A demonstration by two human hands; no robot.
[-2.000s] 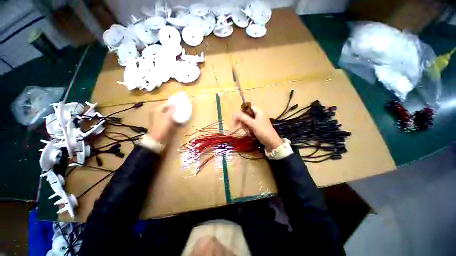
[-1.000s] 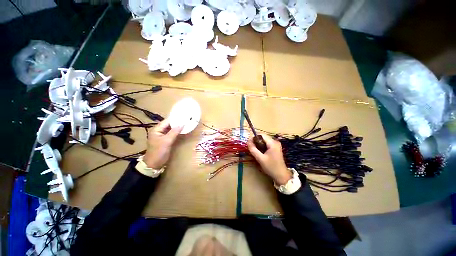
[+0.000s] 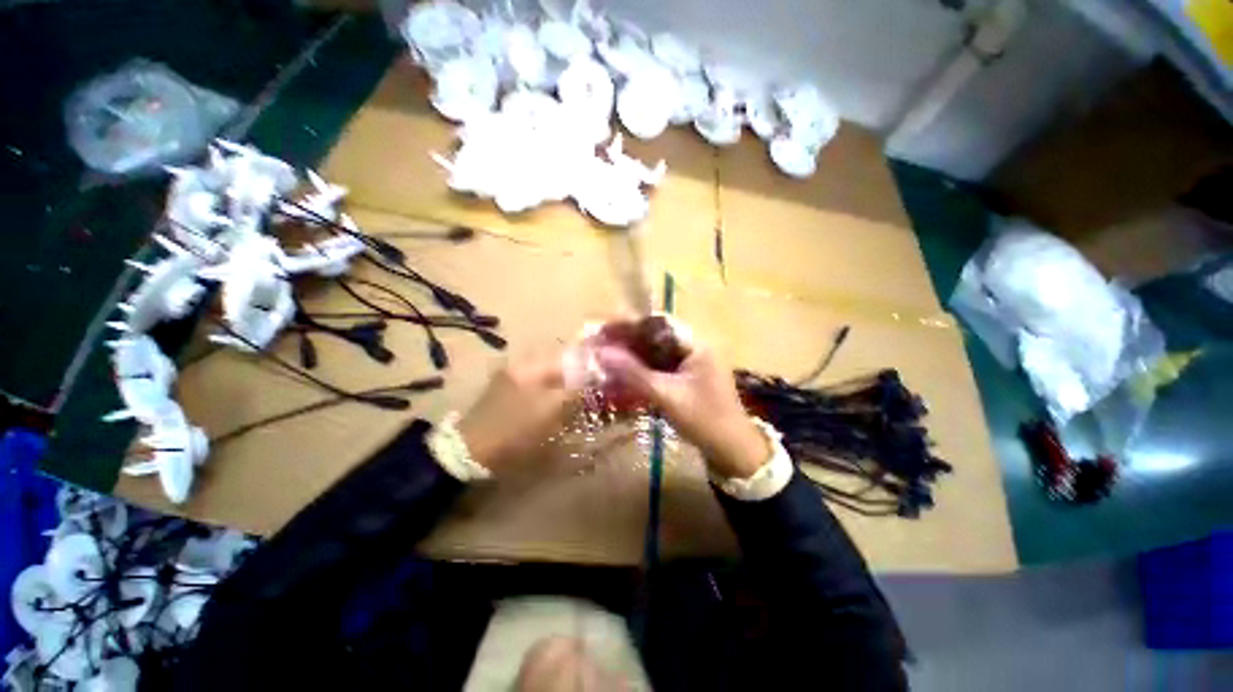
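My left hand point(image 3: 521, 395) and my right hand point(image 3: 700, 403) meet over the red wires point(image 3: 619, 395), blurred. Pale edges show between the hands, apparently the white round housing point(image 3: 591, 331) in my left fingers, mostly hidden. My right hand is closed on the brown handle of a hand tool point(image 3: 659, 342); its shaft is a faint blur pointing away from me. The black leads and connectors point(image 3: 865, 439) fan out right of my right hand. Where exactly the wire ends lie between my fingers cannot be told.
White housings point(image 3: 541, 115) are heaped at the cardboard's far side. Wired housings point(image 3: 250, 284) with black cables lie left. More fill the lower-left bin point(image 3: 75, 581). Clear bags lie far left point(image 3: 142, 115) and right point(image 3: 1061, 318), beside a red-and-black wire bundle point(image 3: 1066, 466).
My hands have come together over the red wires. The white housing, clearly seen in my left hand before, is now mostly hidden. The camera view has shifted.
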